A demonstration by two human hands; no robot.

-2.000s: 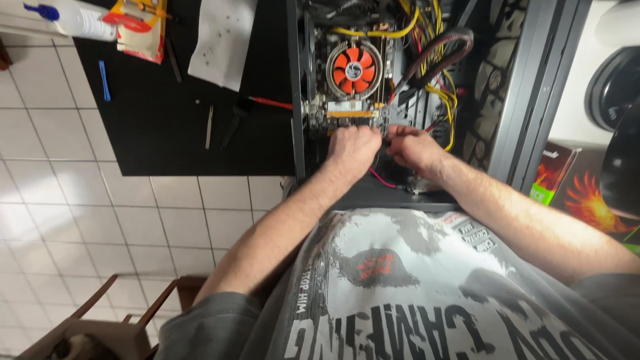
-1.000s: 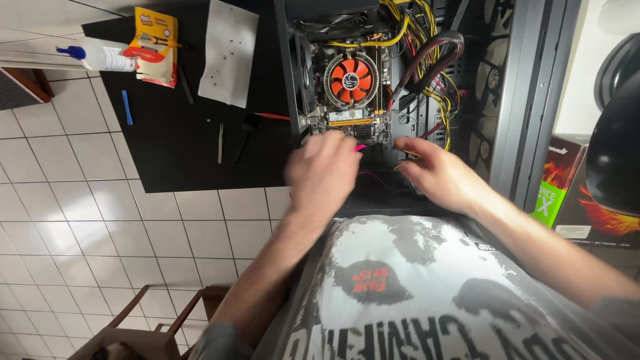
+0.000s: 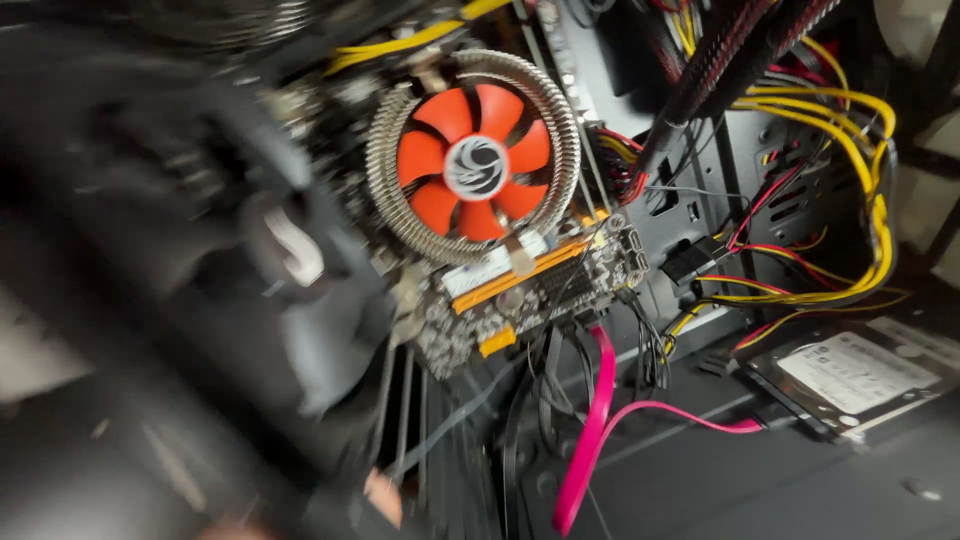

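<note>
An orange-bladed CPU cooler fan with a ring of metal fins sits on the motherboard inside an open PC case. Below it lie a slot with orange edges and a pink SATA cable, which loops toward a hard drive at the right. At the bottom left, a fingertip of what appears to be my left hand shows at the case's edge, with blurred skin below it; what it touches or holds is hidden. My right hand is out of view.
Yellow, red and black power cables with a black connector hang at the right. Thick sleeved cables cross the top right. The dark left side is badly blurred.
The view has moved much closer to the case's inside and tilted. Both hands were over the lower motherboard area; now only a fingertip and some blurred skin show at the bottom left.
</note>
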